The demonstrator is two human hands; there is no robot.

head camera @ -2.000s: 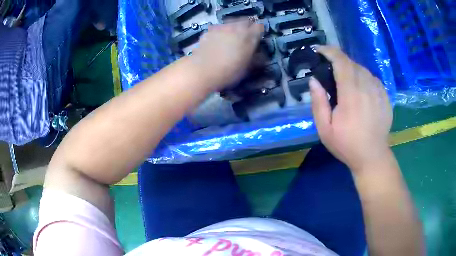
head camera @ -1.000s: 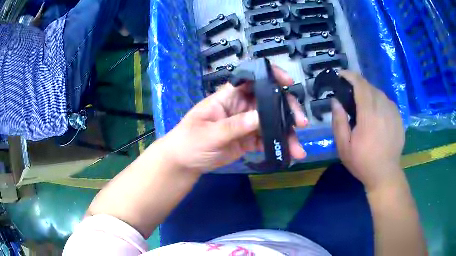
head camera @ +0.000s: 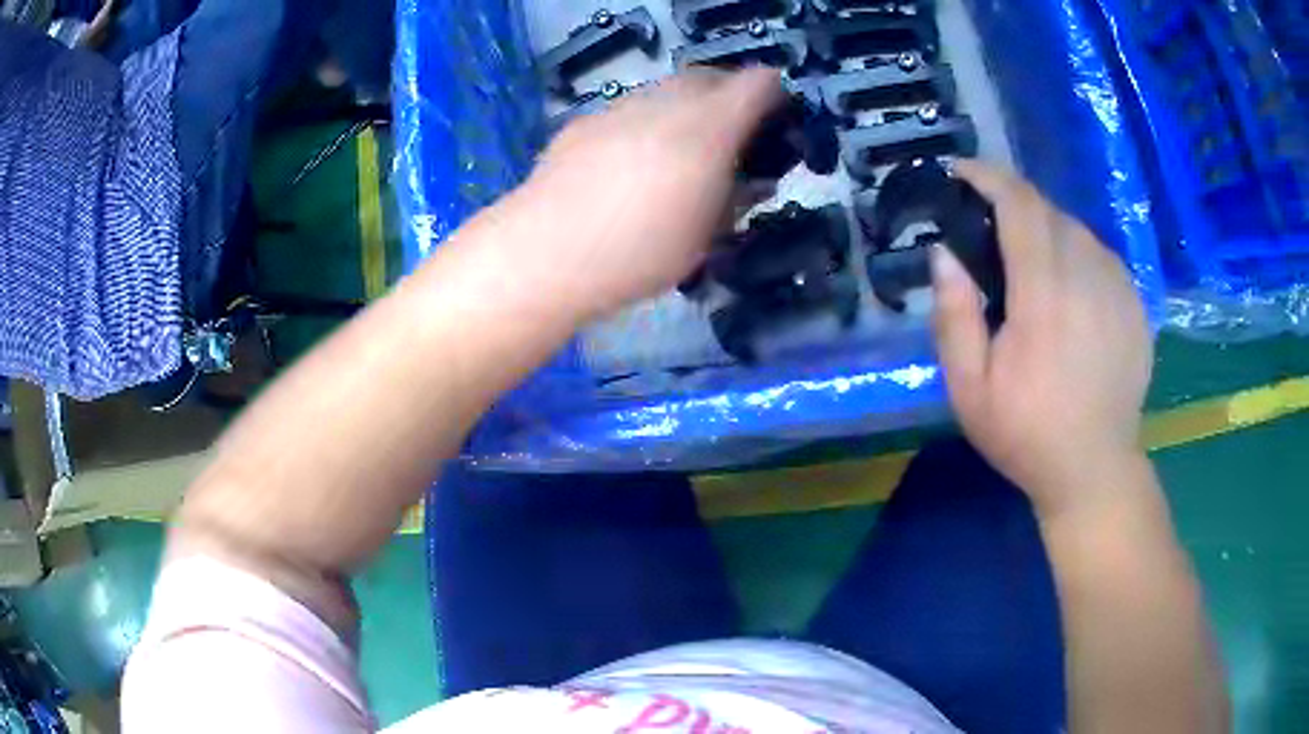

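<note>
Black phone clamp mounts (head camera: 907, 132) with silvery dots lie in rows on a pale layer sheet (head camera: 617, 344) in the blue crate. My right hand (head camera: 1062, 337) grips a black clamp mount (head camera: 979, 244) at the crate's near right part, thumb on its near side. My left hand (head camera: 646, 187) is blurred and reaches over the crate's middle, back of the hand up. Its fingertips are beside a dark clamp mount (head camera: 808, 136); whether they hold it is hidden. More dark mounts (head camera: 787, 280) lie close together below the left hand.
Shiny film covers the crate's near rim (head camera: 747, 409). A second blue lined crate (head camera: 1220, 144) stands at right. A person in a checked top (head camera: 86, 215) is at left, above a brown cardboard box (head camera: 129, 459). The green floor has yellow lines.
A second ago my left hand held a JOBY mount up over the near rim; it has since moved forward and down among the rows. My right hand keeps its grip. The view has shifted slightly.
</note>
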